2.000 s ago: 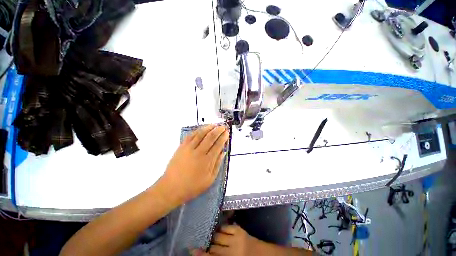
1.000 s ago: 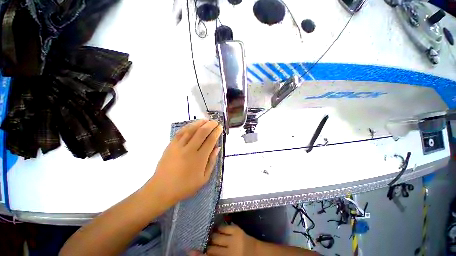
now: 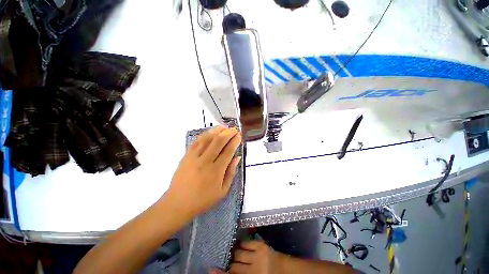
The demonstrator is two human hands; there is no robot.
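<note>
A long grey band piece runs from the needle area over the table's front edge and down towards my lap. My left hand lies on its upper part, fingers together and fingertips beside the shiny metal-rimmed guard. The guard hides the needle and presser foot. My right hand is below the table edge, fingers curled at the band's right edge; its fingertips are partly hidden by the cloth. A dark line runs along that edge.
Bunched dark checked strips and frayed grey pieces lie at the left. The white machine head stands at the right. A loose dark strip lies on the table; thread scraps litter the floor.
The camera view has shifted and come closer, so the guard looks larger and more upright. My left hand stays on the band by the needle, and my right hand stays low at its edge.
</note>
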